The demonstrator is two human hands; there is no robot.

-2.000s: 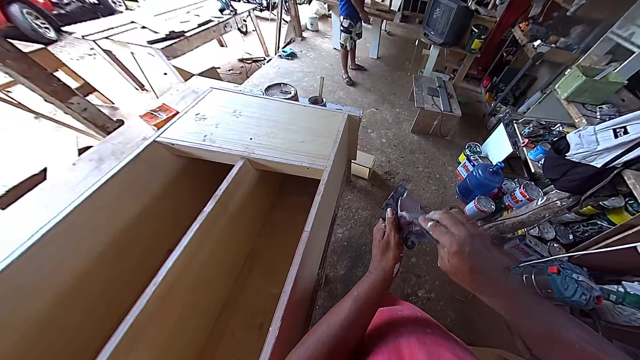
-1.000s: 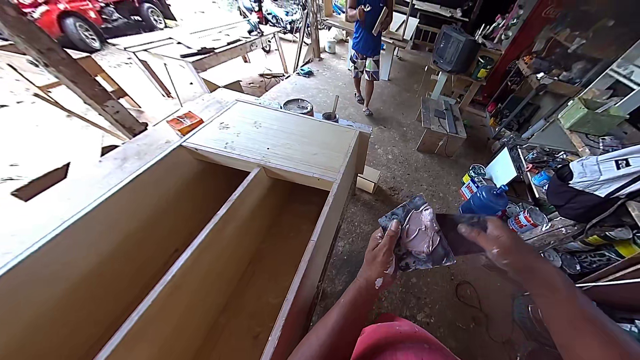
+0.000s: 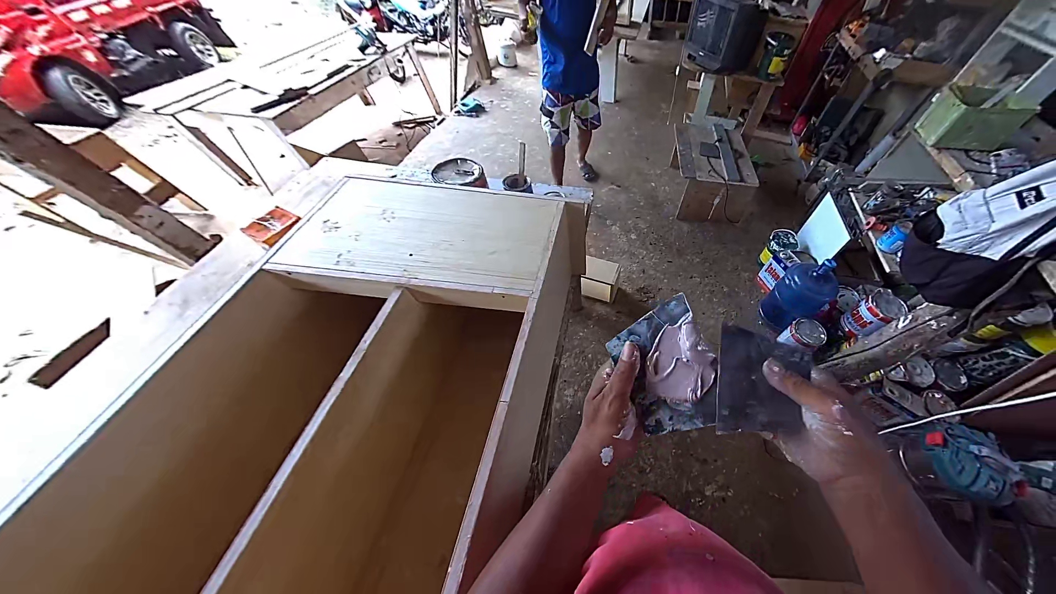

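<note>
My left hand (image 3: 615, 404) grips a flat, stained board (image 3: 672, 318) that carries a mound of pinkish putty (image 3: 681, 363). Thumb on top, my right hand (image 3: 817, 421) holds a dark, flat spreader blade (image 3: 755, 379) beside the board's right edge. Smears of pale putty mark both hands. To the left of them lies a wooden cabinet carcass (image 3: 445, 231) with its open compartments facing up and a long divider (image 3: 313, 421) between them.
An open can (image 3: 459, 172) and a small pot with a stick (image 3: 517, 183) stand beyond the cabinet. A person in a blue shirt (image 3: 569, 49) stands ahead. Paint cans (image 3: 873, 313) and a blue water jug (image 3: 799, 293) are at right, with a power tool (image 3: 965, 462) below. An orange packet (image 3: 271, 225) lies left.
The board and blade, close together two seconds ago, are now held side by side with the putty exposed. The person in the blue shirt has come nearer. The view has shifted a little.
</note>
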